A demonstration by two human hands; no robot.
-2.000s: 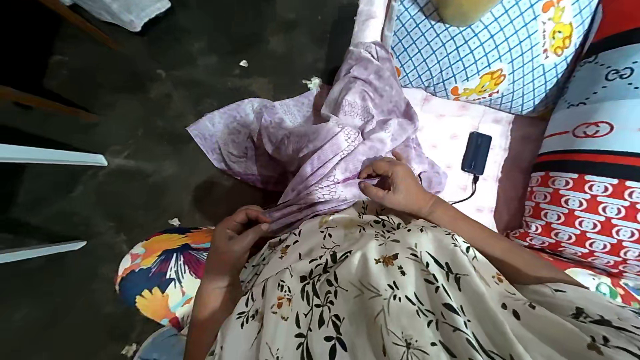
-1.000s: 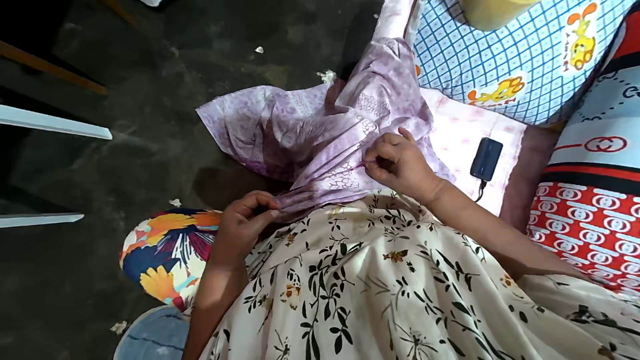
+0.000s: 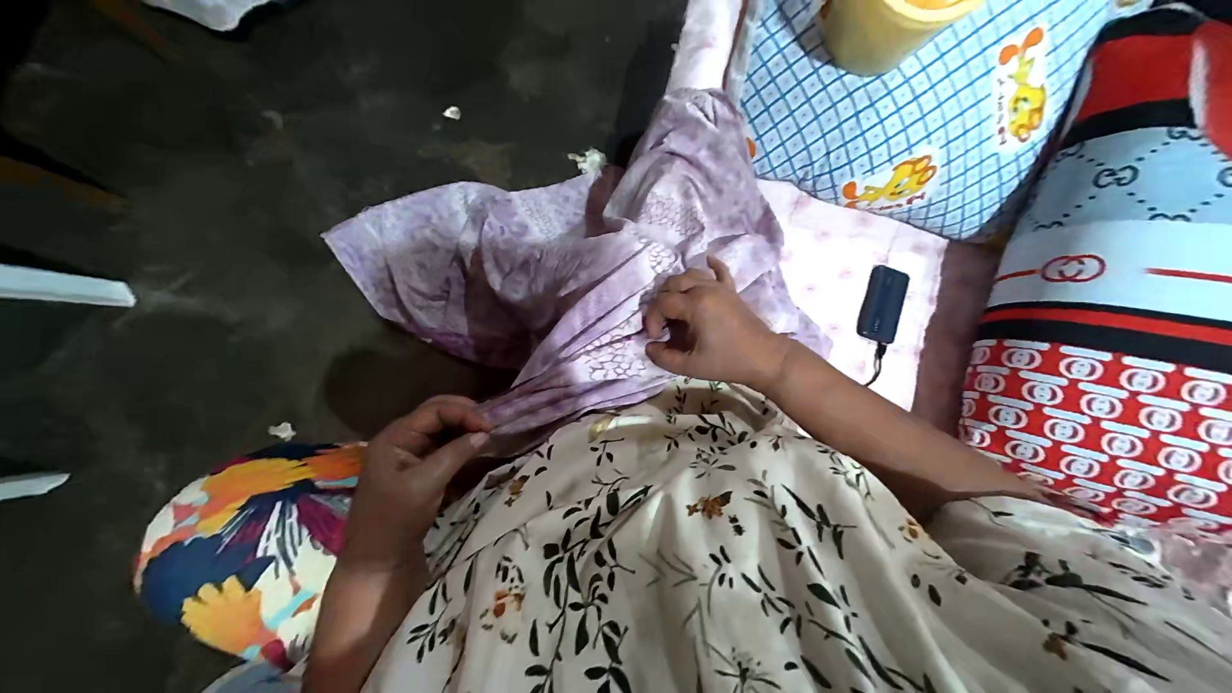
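Observation:
A lilac patterned cloth point(image 3: 577, 279) lies in folds across my lap and hangs to the left. Its near edge is pinched between the thumb and fingers of my left hand point(image 3: 419, 457). Over the cloth's near right part is my right hand point(image 3: 703, 322), with thumb and forefinger curled close together and the little finger raised; whether anything thin is between the fingertips is too small to tell. Below both hands spreads a cream floral garment point(image 3: 674, 539).
A dark power bank point(image 3: 883, 305) with a cable lies on pale pink fabric at right. Beyond it are a blue checked cushion point(image 3: 808, 106), a yellow container point(image 3: 881, 38) and a red patterned textile point(image 3: 1097, 414). A colourful floral cushion point(image 3: 241, 549) is at lower left.
My right hand was down at the cloth two seconds ago and is now a little farther up over it, its fingers curled. My left hand stays at the cloth's near edge.

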